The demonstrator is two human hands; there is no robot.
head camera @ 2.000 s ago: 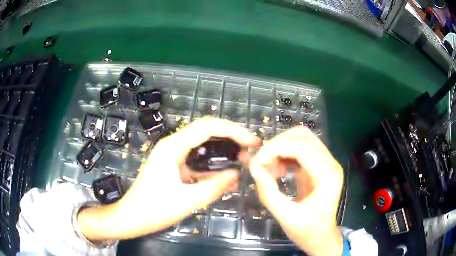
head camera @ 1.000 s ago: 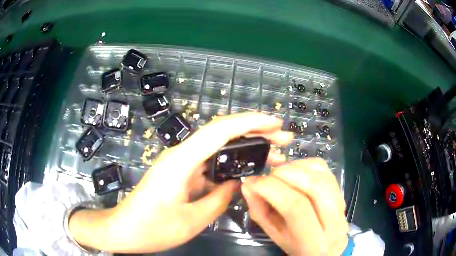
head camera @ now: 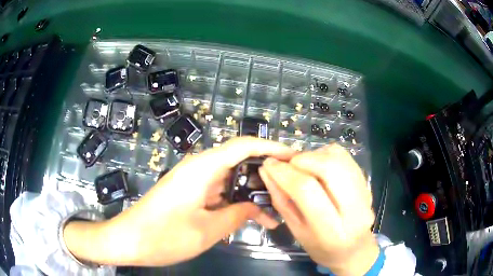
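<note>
My left hand [head camera: 184, 199] holds a black watch-type housing [head camera: 250, 182] with its open side up, over the lower middle of the clear tray [head camera: 216, 46]. My right hand [head camera: 319, 199] has its fingertips pressed together at the right part of the housing's open side; whether they hold a small part is hidden. Several black housings [head camera: 122, 116] lie loose in the left part of the tray, and another housing [head camera: 254, 128] lies just beyond my hands. Small gold-cream parts [head camera: 202, 111] are scattered mid-tray. Small round dark parts [head camera: 323, 107] sit in pockets at the right.
A black blister tray [head camera: 21, 108] stands at the left. At the right is a black fixture [head camera: 454, 156] with a red button [head camera: 425, 206], a silver knob [head camera: 415, 159] and a small display [head camera: 438, 231]. A thin metal strip [head camera: 382, 207] lies between tray and fixture. The bench [head camera: 243, 24] is green.
The held housing has tilted more upright, and my right fingertips have moved from its lower edge onto its open side. The view has shifted slightly. The housing beyond my hands now shows.
</note>
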